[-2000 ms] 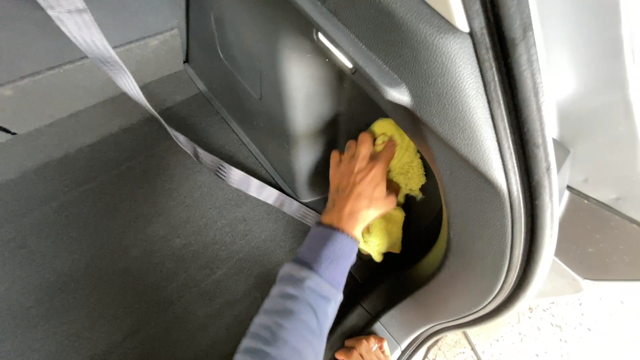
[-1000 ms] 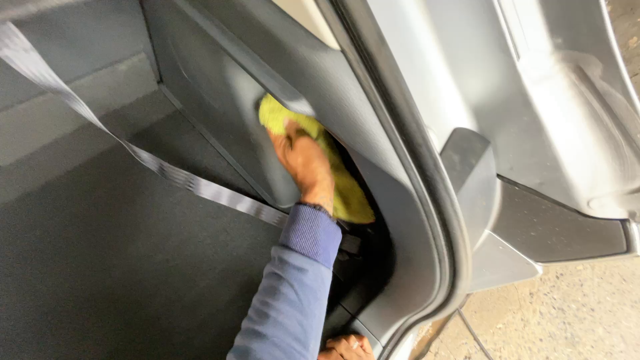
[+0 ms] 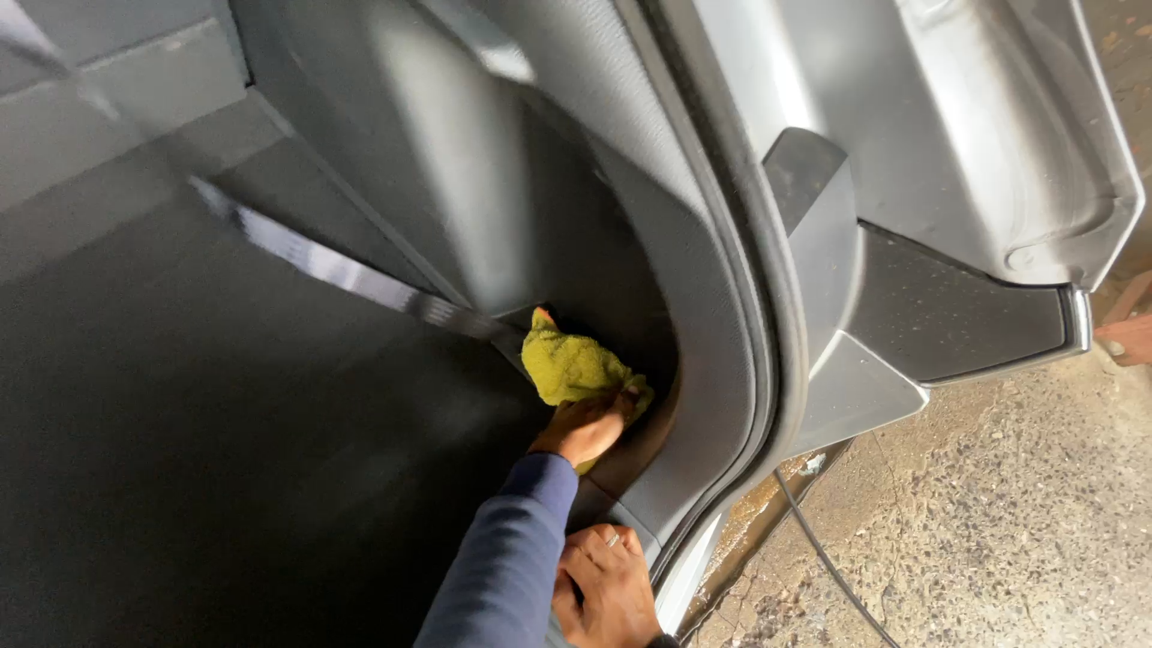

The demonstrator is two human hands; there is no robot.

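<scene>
My left hand [image 3: 589,427], in a blue sleeve, holds a bunched yellow-green cloth [image 3: 571,364]. The cloth lies against the low end of a dark recess in the side trim of a car's luggage area, beside the lower end of a grey webbing strap [image 3: 333,270]. Nearer to me, my right hand [image 3: 612,585], with a ring on one finger, has its fingers curled over the trim [image 3: 634,531] at the edge of the opening. Part of the cloth is hidden behind my left hand.
Dark carpet [image 3: 225,432] covers the luggage floor at left. A black rubber door seal [image 3: 765,360] curves along the opening. Outside it are a silver body panel [image 3: 954,135] with a tail lamp area, and rough concrete ground [image 3: 1008,513] crossed by a thin dark cable [image 3: 832,558].
My left hand and the cloth have moved from the upper part of the recess to its low end, near the strap's end. More of my right hand now shows.
</scene>
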